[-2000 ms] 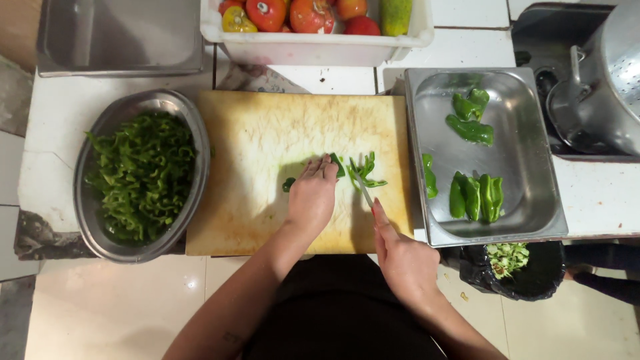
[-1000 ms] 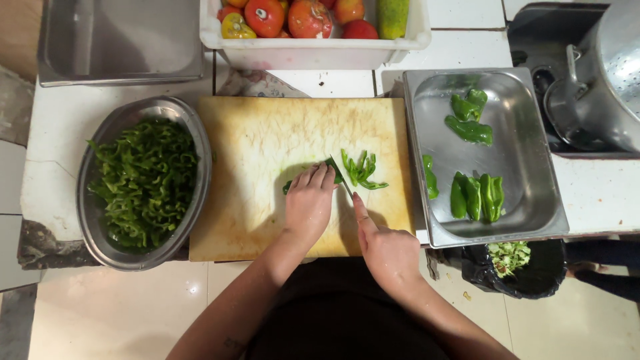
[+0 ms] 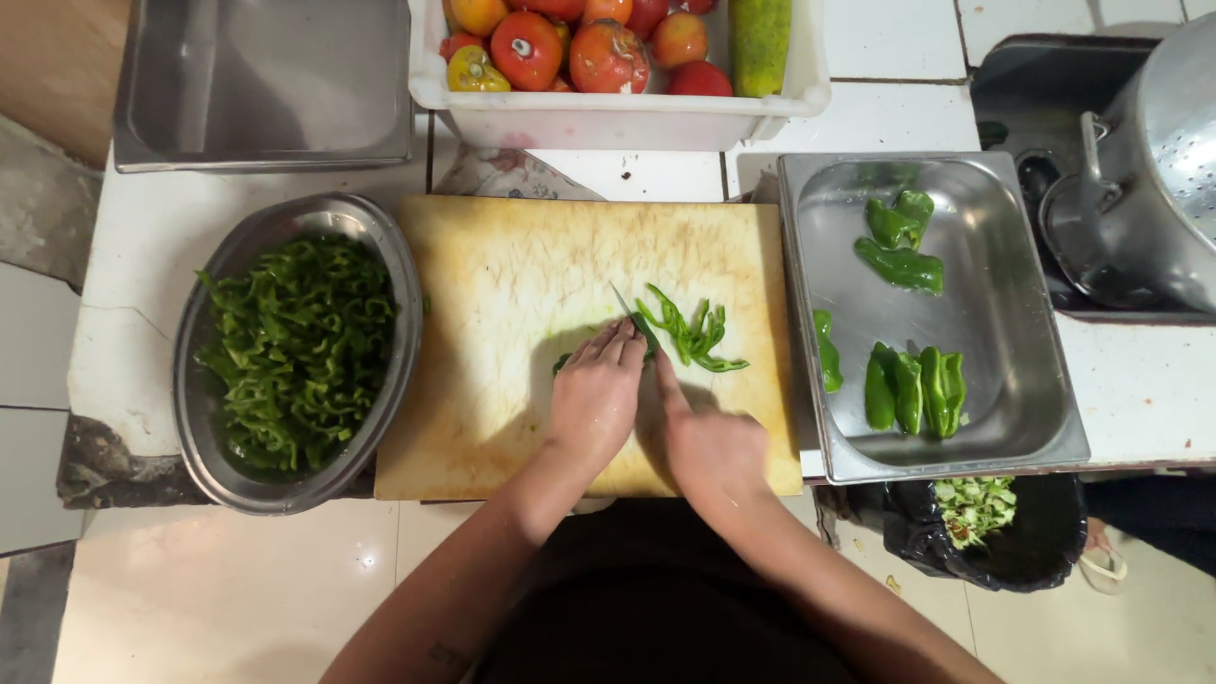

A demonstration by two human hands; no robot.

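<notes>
My left hand (image 3: 598,385) presses a green pepper piece (image 3: 562,362) onto the yellowed cutting board (image 3: 475,285); most of the piece is hidden under the fingers. My right hand (image 3: 711,439) grips a knife (image 3: 624,306), its index finger stretched along the blade, which lies against the left fingertips. Just right of the blade rests a small pile of green pepper strips (image 3: 693,332). An oval metal bowl (image 3: 404,285) heaped with cut green pepper strips (image 3: 299,351) stands left of the board. Pepper pieces (image 3: 917,389) lie in a rectangular steel pan (image 3: 988,285) on the right.
Behind the board stands a white plastic crate (image 3: 608,122) of tomatoes and a long green vegetable. An empty steel pan (image 3: 266,85) is at the back left. A large metal pot (image 3: 1140,142) stands in the sink at right. Below is a black-lined bin (image 3: 1045,551) with scraps.
My right hand and the knife have moved left from beside the pile of strips to the left fingertips. The left hand stays on the pepper piece.
</notes>
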